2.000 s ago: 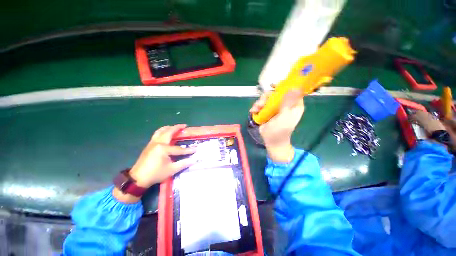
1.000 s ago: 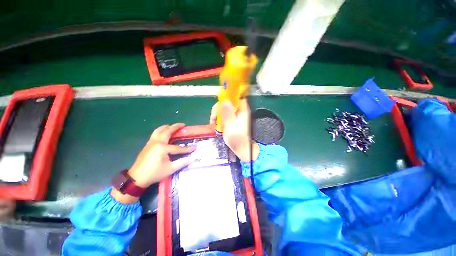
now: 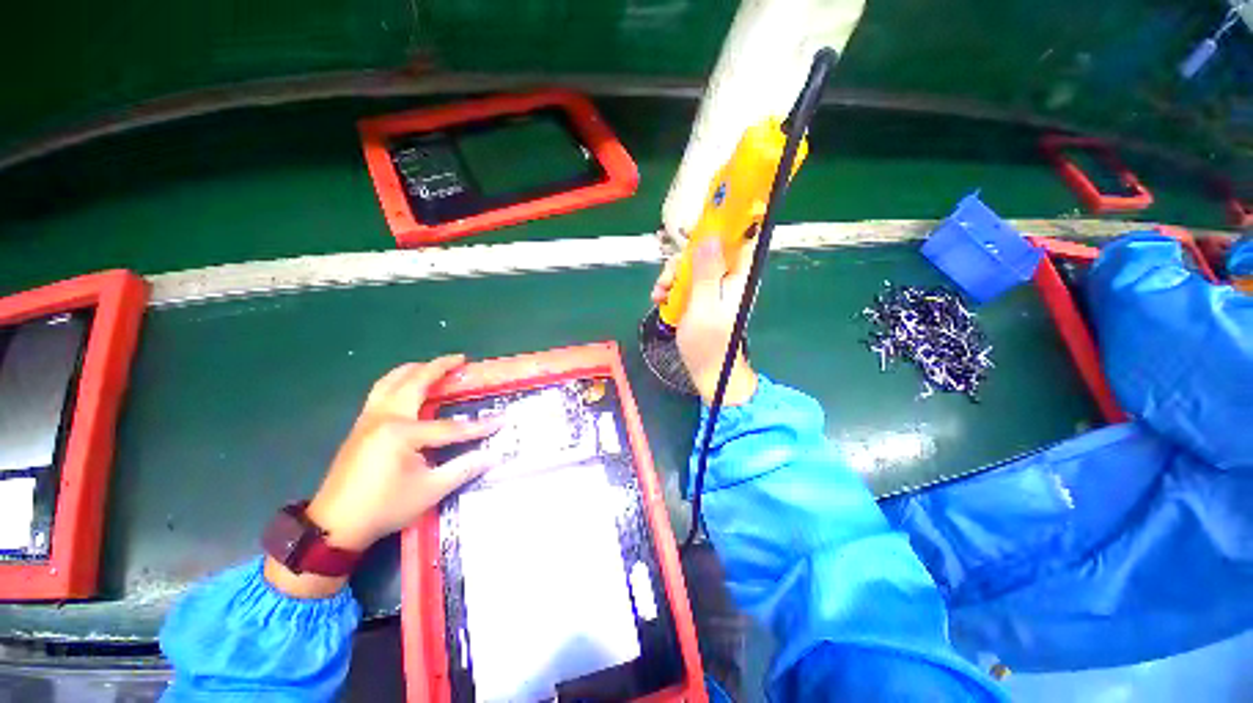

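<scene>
An open-backed tablet (image 3: pixel 548 563) with a large white battery lies in a red frame (image 3: pixel 657 492) in front of me. My left hand (image 3: pixel 394 453) rests flat on the frame's top left corner, its fingers spread over the circuit board (image 3: pixel 540 429); I see nothing held in it. My right hand (image 3: pixel 710 315) grips the yellow electric screwdriver (image 3: pixel 730 206), its black tip over the round dark screw dish (image 3: pixel 665 360) right of the frame. The hand and tool partly cover the dish. Screws are too small to make out.
Another red-framed tablet (image 3: pixel 62 426) lies at left, and one more (image 3: pixel 498 162) behind the pale rail (image 3: pixel 577 253). A plastic-wrapped post (image 3: pixel 760 83) stands behind the screwdriver. At right are a heap of small parts (image 3: pixel 929 338), a blue bin (image 3: pixel 980 249) and a neighbour's blue sleeve (image 3: pixel 1168 337).
My right hand moved the screwdriver from the dish to the board's top right, then back to the dish. My left hand stayed on the frame. The left red-framed tablet came into view.
</scene>
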